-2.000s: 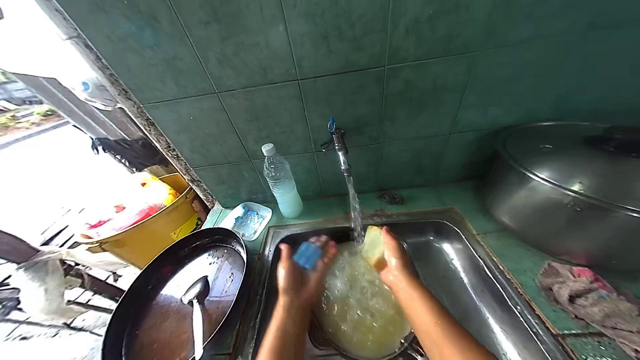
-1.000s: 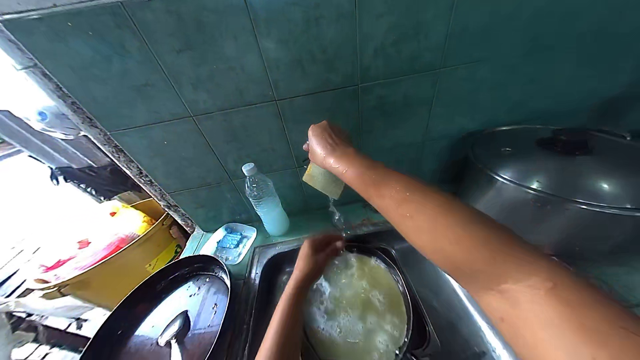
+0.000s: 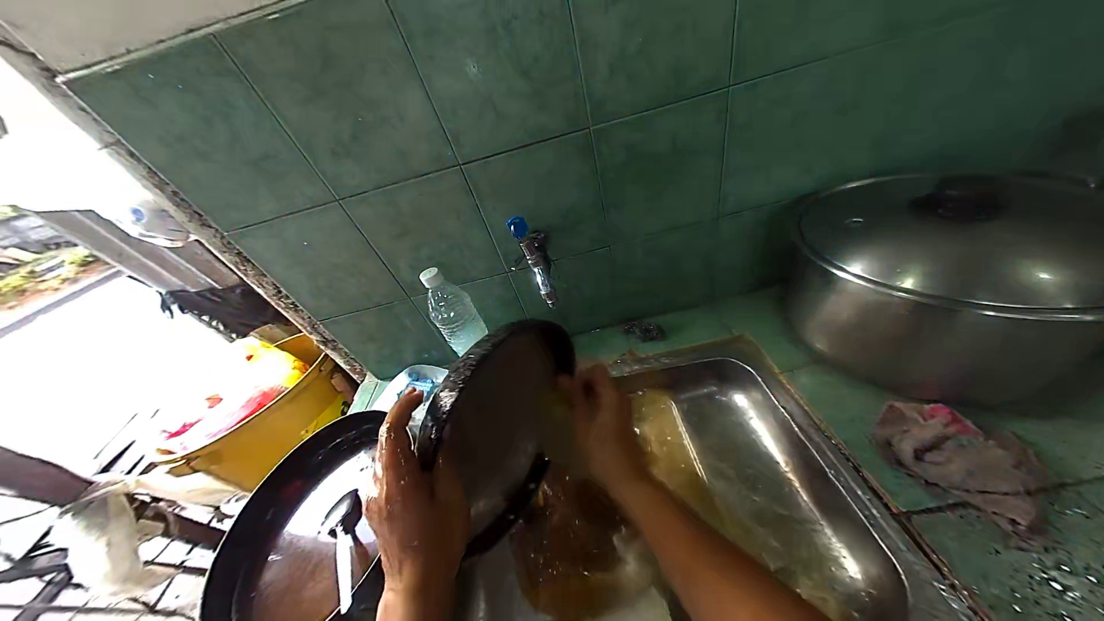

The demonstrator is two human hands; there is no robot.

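My left hand (image 3: 418,509) grips the near left side of a dark round pan (image 3: 496,423), which is tilted up on edge over the left part of the steel sink (image 3: 776,483). My right hand (image 3: 599,423) is at the pan's right side, blurred; a yellowish sponge seems to be under its fingers, partly hidden. Murky water spreads across the sink bottom. Above, the tap (image 3: 536,263) with a blue handle shows no running water. Left of the sink lies a wide black pan (image 3: 285,526) with a metal spoon (image 3: 344,543) in it.
A clear plastic bottle (image 3: 454,317) and a white tray (image 3: 414,379) stand behind the pans. A large lidded metal pot (image 3: 931,336) and a crumpled cloth (image 3: 957,461) occupy the right counter. At left is a yellow tub (image 3: 259,440) with bags. The tiled wall rises behind.
The round pan, lying in the sink full of cloudy water before, is now lifted and tilted, its water out. My right hand has come down from the tap, and the water has stopped running.
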